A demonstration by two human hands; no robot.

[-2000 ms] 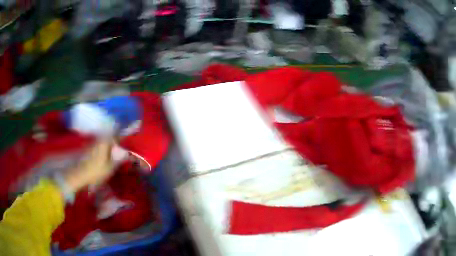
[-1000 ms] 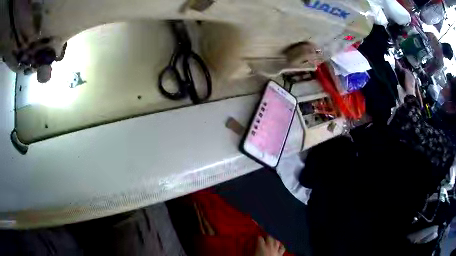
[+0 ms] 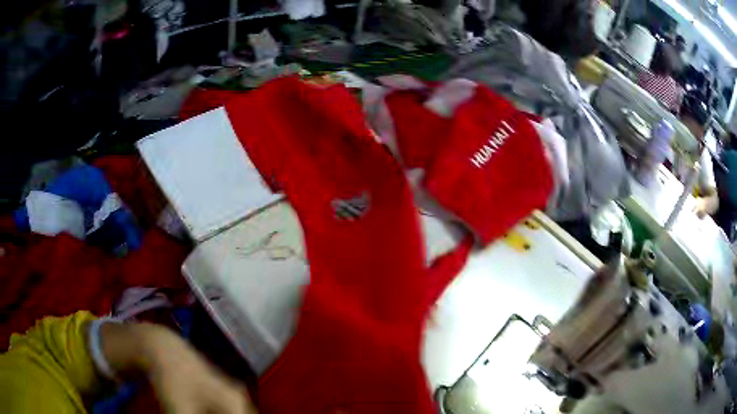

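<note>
A long red garment panel runs from the back of the table to the picture's bottom edge, with a small black-and-white motif on it. Another red piece with white "HUA HAI |" lettering lies to its right, with pale pink cloth around it. My left hand is at the lower left, blurred and partly cut off, beside the red panel's lower left edge; whether its fingers hold cloth cannot be told. My right hand is out of the picture. The sewing machine head is at the lower right, its needle area brightly lit.
Red cut pieces with a blue and white bundle are heaped at the left. The white table has loose threads and a yellow mark. A grey cloth bundle lies beyond it. People sit at machines at the far right.
The view has swung back from the scissors and phone to the table's left side. Compared with two seconds ago, the long red panel lies across the table, and my left hand is lower and nearer.
</note>
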